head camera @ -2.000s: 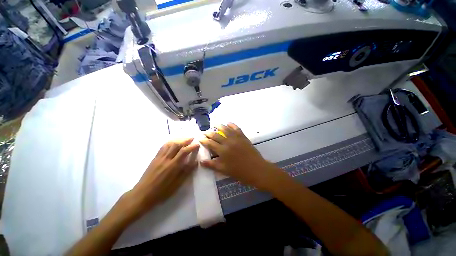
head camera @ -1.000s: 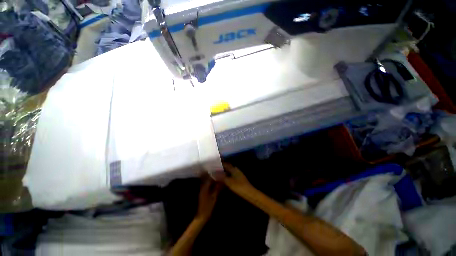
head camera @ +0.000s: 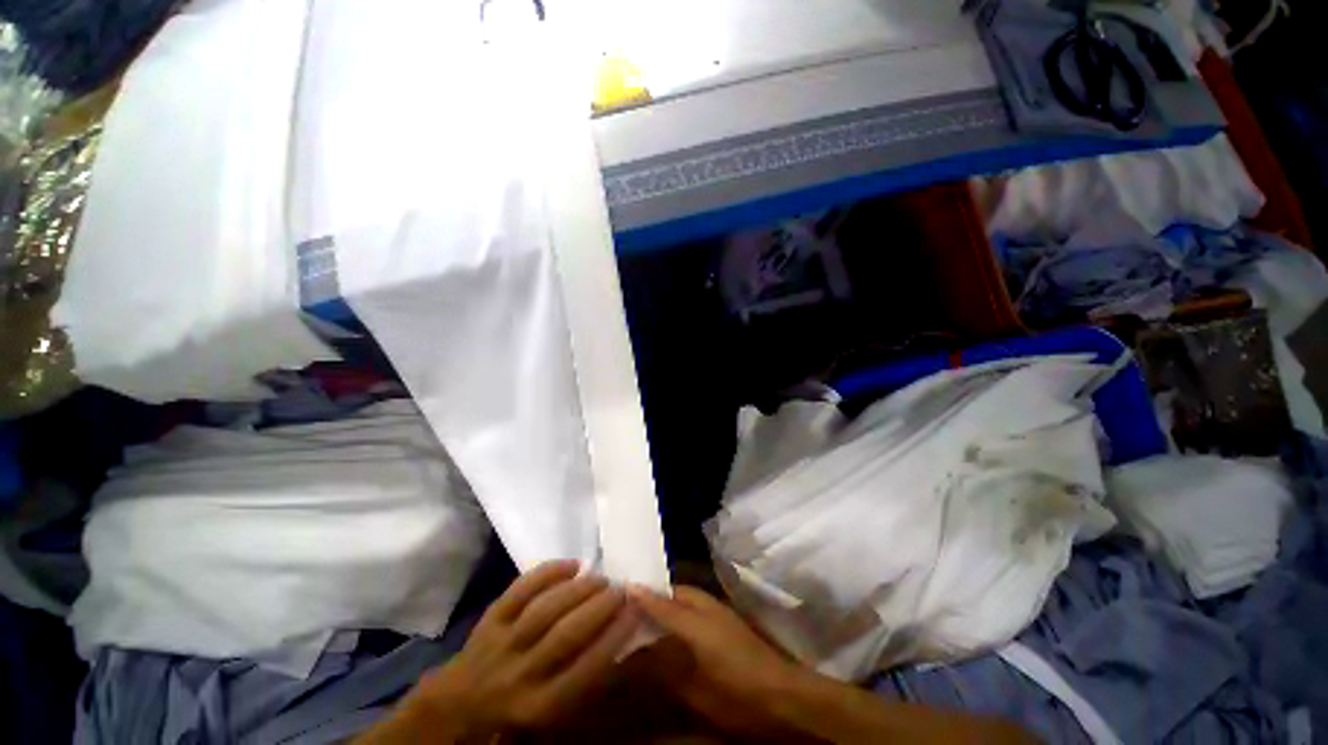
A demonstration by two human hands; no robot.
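A white fabric panel (head camera: 473, 291) lies on the machine table and hangs over its front edge towards me. A straight folded band (head camera: 609, 364) runs along its right edge. My left hand (head camera: 542, 640) grips the panel's lower end with bent fingers. My right hand (head camera: 699, 633) holds the band's lower end beside it, partly hidden at the fingertips. A yellow block (head camera: 621, 83) sits right of the fabric on the table. The sewing head is out of view; only thin metal parts show at the top edge.
Ruler tape (head camera: 816, 146) runs along the blue front edge. Black scissors (head camera: 1095, 70) lie on grey-blue cloth at the right. A stack of white panels (head camera: 277, 524) is below left. White pieces (head camera: 918, 510) fill a blue bin (head camera: 1129, 393); an orange crate (head camera: 985, 269) stands behind.
Both hands have moved from near the needle down past the table's front edge, drawing the band and panel towards me. The view has tilted down, and the machine head has left it.
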